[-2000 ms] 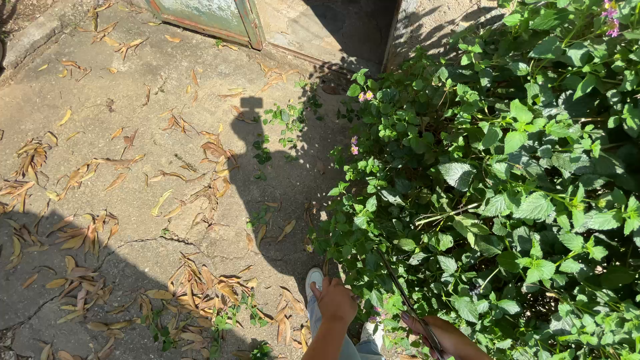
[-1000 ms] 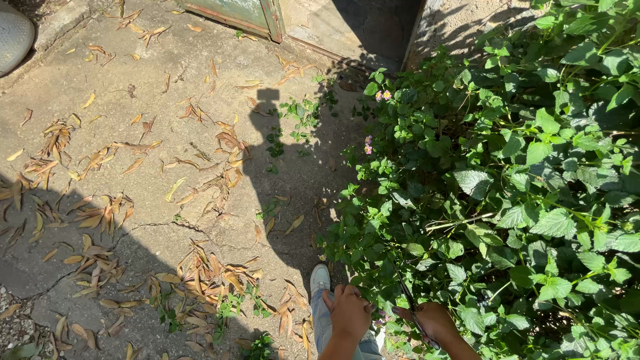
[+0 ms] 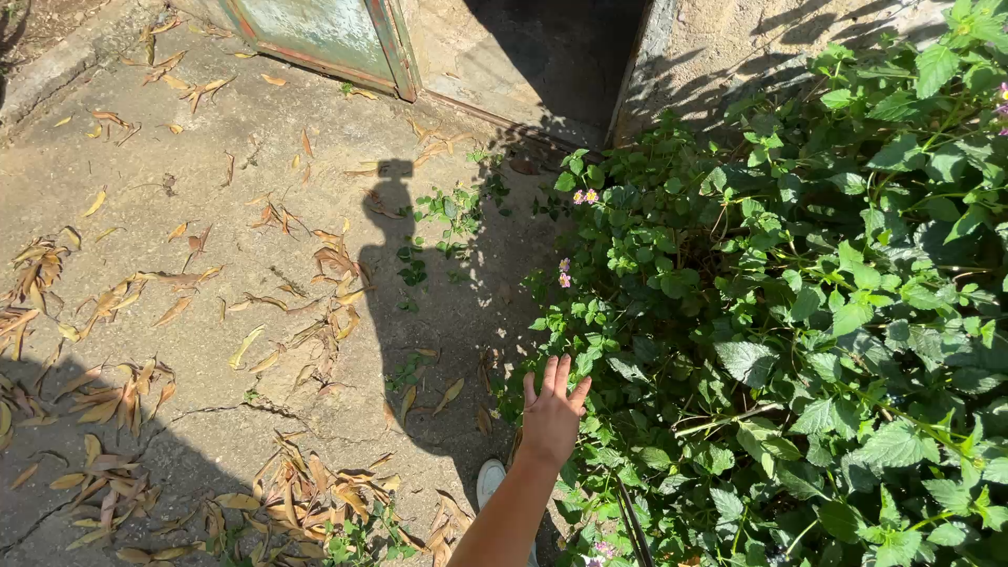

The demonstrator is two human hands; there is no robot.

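Observation:
My left hand [image 3: 553, 409] reaches out over the near left edge of a leafy green lantana bush [image 3: 748, 315], fingers spread, its fingertips at the small outer leaves. Nothing shows in its grasp. Small pink and yellow flowers [image 3: 565, 272] stand on the bush's edge beyond the fingers. At the bottom, dark narrow blades [image 3: 632, 520], seemingly of a cutting tool, point up among the leaves. My right hand is out of view below, so its hold on the tool cannot be seen.
Dry leaves [image 3: 299, 488] lie scattered on the cracked concrete ground [image 3: 315, 197]. A worn green metal door [image 3: 323, 39] stands beside a doorway at the top, with a rough wall [image 3: 724, 47] right of it. A white shoe [image 3: 490, 480] shows below my left forearm.
My left hand has moved forward along the bush's edge, and its fingers have spread. My right hand, in view around the dark tool a second ago, has left the picture.

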